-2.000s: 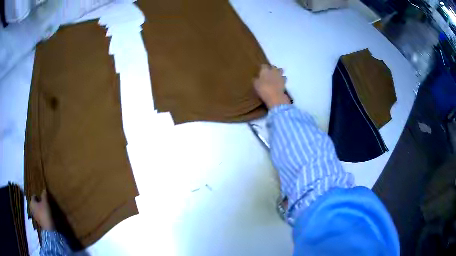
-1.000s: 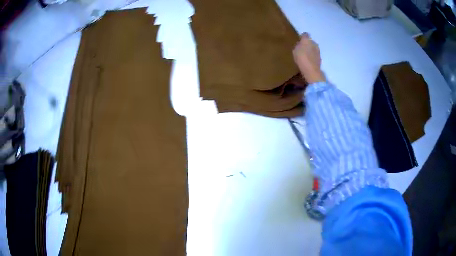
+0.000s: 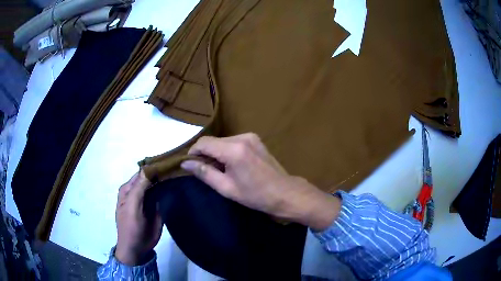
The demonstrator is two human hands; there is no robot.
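A large front panel, brown on top [image 3: 296, 110] with its navy-black side [image 3: 220, 225] turned up near me, is in both my hands. My left hand [image 3: 134, 219] grips its corner at the end of the brown edge band. My right hand [image 3: 236, 170] pinches the brown band [image 3: 167, 167] just right of that corner. The layered brown panels [image 3: 184, 93] fan out behind it. The shears [image 3: 424, 186] with red handles lie on the table at the right, blades pointing away, untouched.
A stack of dark panels with brown edge bands [image 3: 71, 104] lies at the left. Tied cloth bundles [image 3: 74, 24] are at the top left. A second brown stack [image 3: 423, 60] is at the upper right. A dark piece [image 3: 478, 192] is at the far right. Small threads [image 3: 74, 212] lie on the table.
My right hand has left the right stack and come to the panel's edge band. My left hand is now in view. The panel has been drawn nearer and folded over, and the shears are uncovered.
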